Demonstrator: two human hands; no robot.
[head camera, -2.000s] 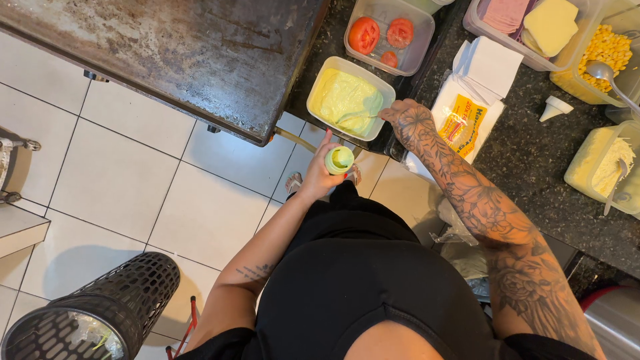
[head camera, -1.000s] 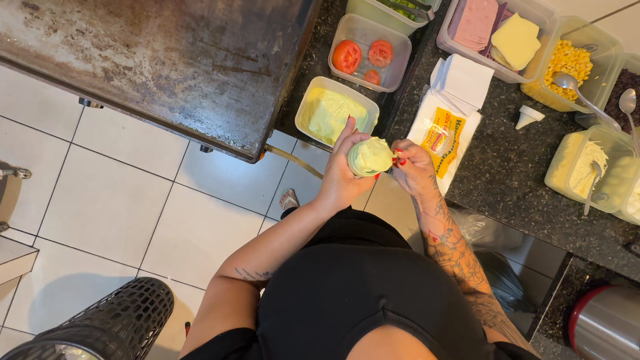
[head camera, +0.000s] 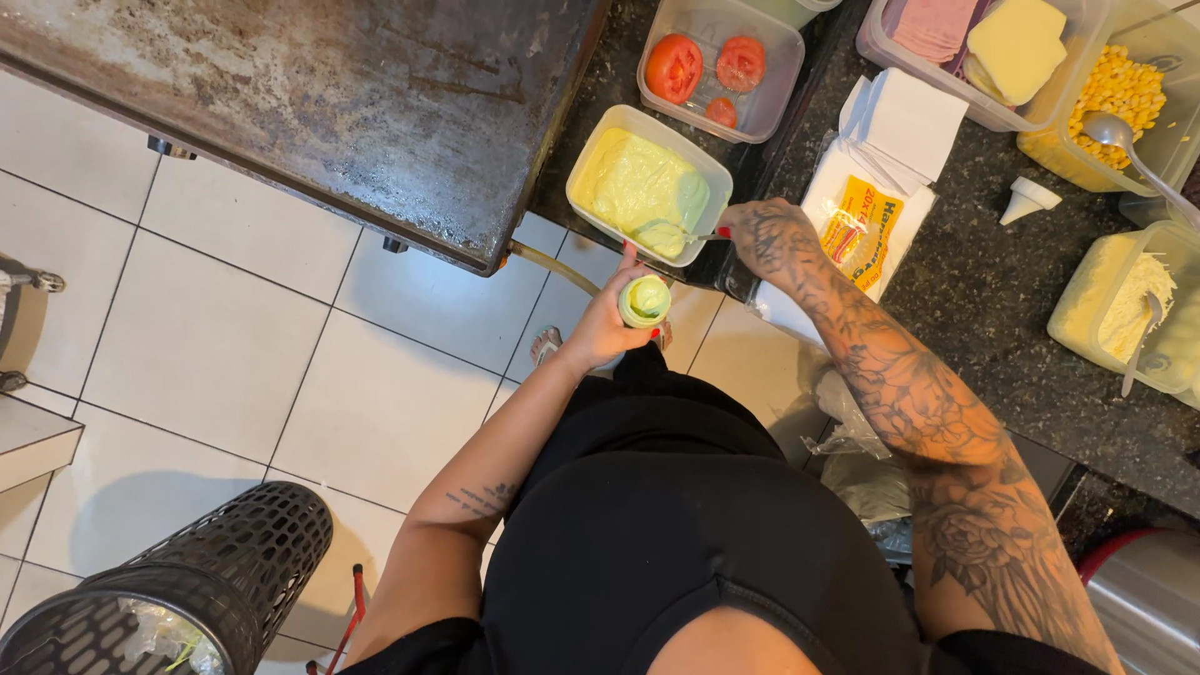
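Observation:
My left hand grips an open-topped bottle with pale green cream at its mouth, just below a plastic tub of cream. With my right hand I hold a spoon by its handle; its bowl, loaded with cream, rests in the tub's lower right corner. A white nozzle cap lies on the granite counter to the right. Beyond the cream tub is a container with tomato pieces.
A steel griddle fills the upper left. Along the counter stand tubs of ham and cheese, corn and a shredded pale food. Packaged bags and white papers lie nearby. A black mesh bin is at lower left.
My right hand has gone from the bottle's mouth back to the cream tub with the spoon. My left hand has lowered the bottle slightly, and the heap of cream on top is smaller.

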